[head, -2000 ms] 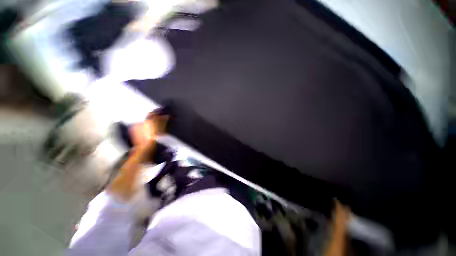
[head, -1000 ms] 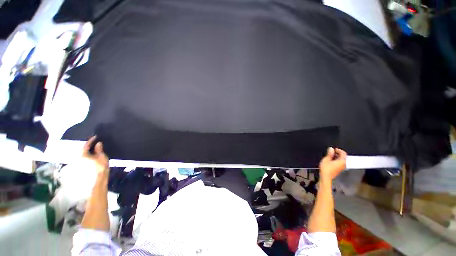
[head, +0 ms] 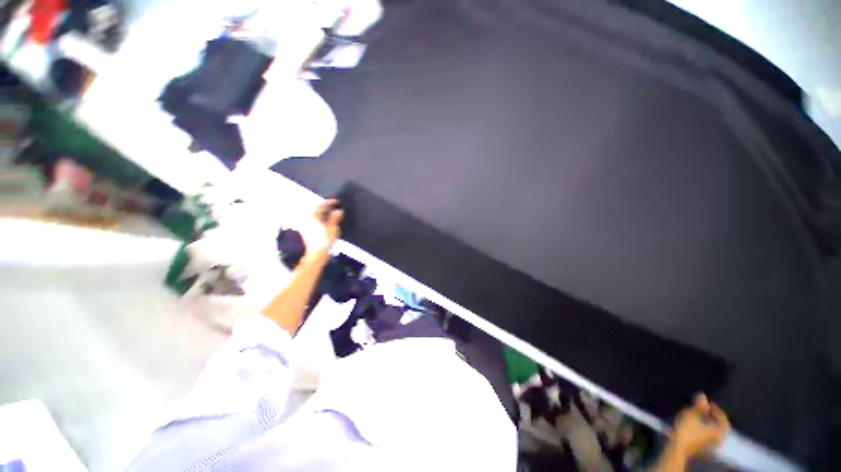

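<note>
The large thin black lining fabric [head: 553, 138] covers most of the white table. A long, darker matte black cut panel [head: 516, 295] lies on it along the near edge. My left hand [head: 327, 226] is at the panel's left end, fingers bent around the corner at the table edge. My right hand [head: 703, 426] is at the panel's right end, fingers closed at its near corner, low in the view. The fingertips are small and slightly blurred.
White paper [head: 290, 120] lies at the table's left end beside a folded black piece [head: 221, 83]. The table's white edge [head: 452, 304] runs slanting below the panel. Black, white and green offcuts [head: 572, 415] are heaped below it.
The view has turned, so the table edge now slants down to the right and more of the left end shows. Both hands remain at the panel's ends.
</note>
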